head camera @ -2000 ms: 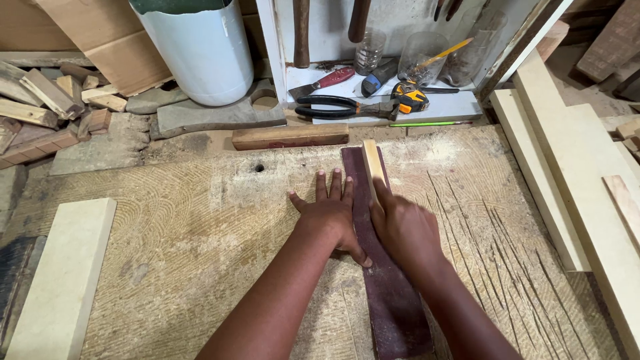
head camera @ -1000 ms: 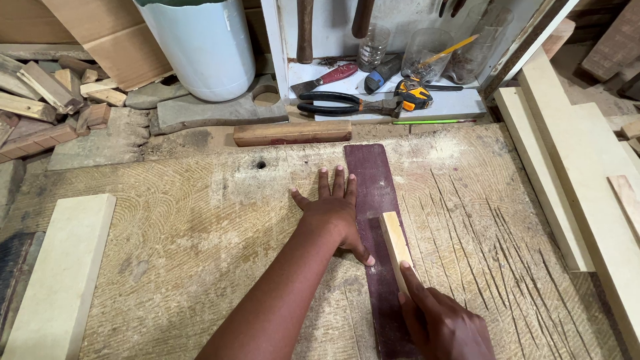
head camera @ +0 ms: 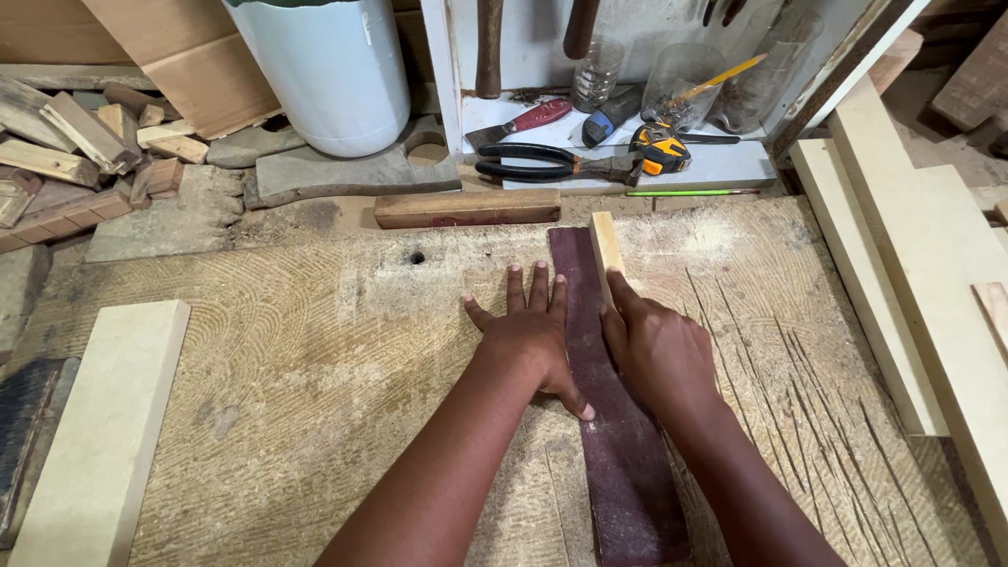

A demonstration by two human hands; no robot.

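A long dark maroon strip of sandpaper (head camera: 630,480) lies lengthwise on the scored wooden bench top (head camera: 315,394). My left hand (head camera: 531,339) is spread flat, its fingertips and thumb pressing the strip's left edge and the wood beside it; it grips nothing. A small pale wooden block (head camera: 605,248) rests on the far part of the strip, along its right edge. My right hand (head camera: 657,339) holds the block's near end, thumb on the left and forefinger on top; the palm hides the rest of the block.
Behind the strip lie a brown wood bar (head camera: 468,209), pliers (head camera: 559,163), a tape measure (head camera: 660,148), a red-handled scraper (head camera: 539,116) and a green pencil (head camera: 693,193). Pale boards stand left (head camera: 102,425) and right (head camera: 874,291). A white bucket (head camera: 335,87) and wood offcuts (head camera: 87,134) are at the back left.
My right hand and the block were at the far end, came nearer along the sandpaper a second ago, and are now at the far end again. My left hand has stayed in place.
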